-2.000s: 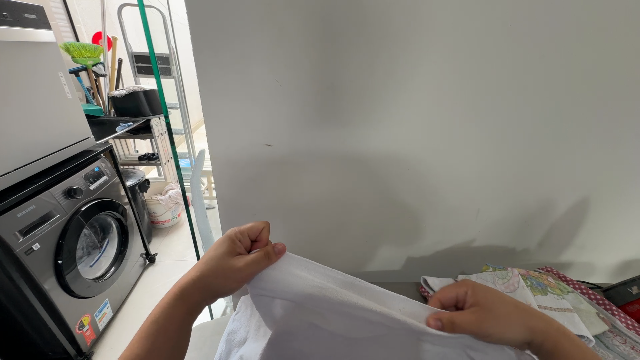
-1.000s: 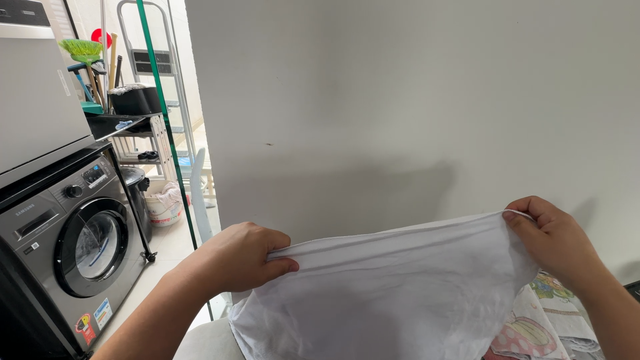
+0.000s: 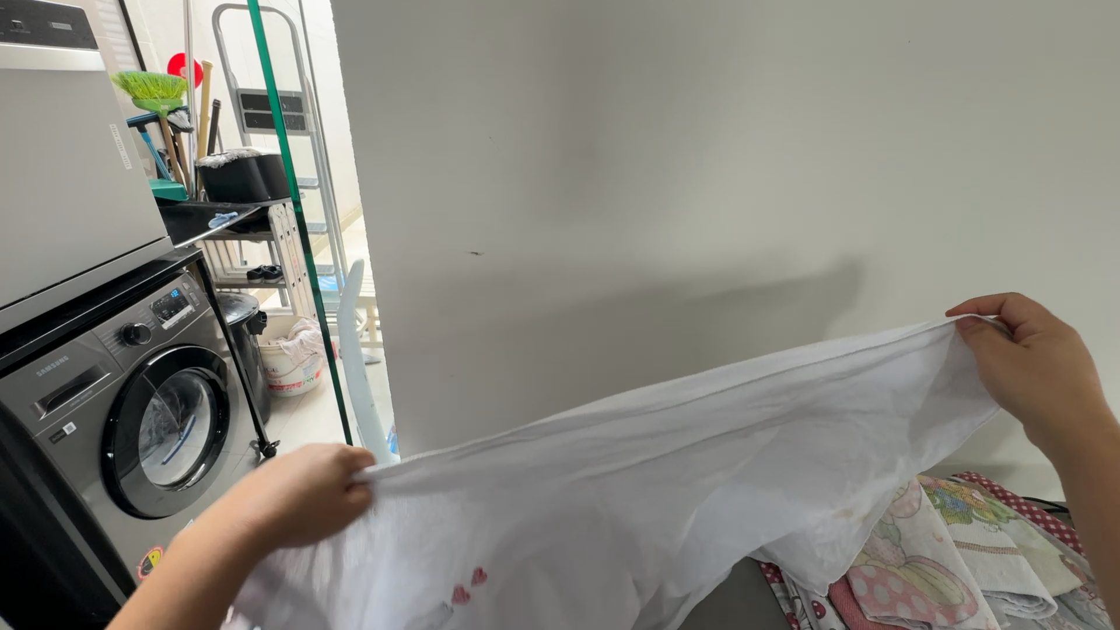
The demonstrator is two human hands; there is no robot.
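A white cloth [image 3: 630,472] with small red hearts near its lower left hangs stretched between my two hands. My left hand [image 3: 319,494] grips its upper left edge, lower in the view. My right hand [image 3: 1019,354] pinches the upper right corner and is held higher, so the top edge slopes up to the right. Folds run along the cloth. Its lower left part runs out of the frame.
Printed folded cloths [image 3: 927,560] lie at the lower right, beside the white cloth. A pale wall [image 3: 665,157] stands ahead. At left are a front-load washing machine [image 3: 166,420], a glass panel's green edge [image 3: 293,192], a stepladder [image 3: 319,131] and a bucket [image 3: 293,363].
My right hand has moved right, and my left hand has moved lower. The cloth is stretched wider between them, and its red hearts have come into view.
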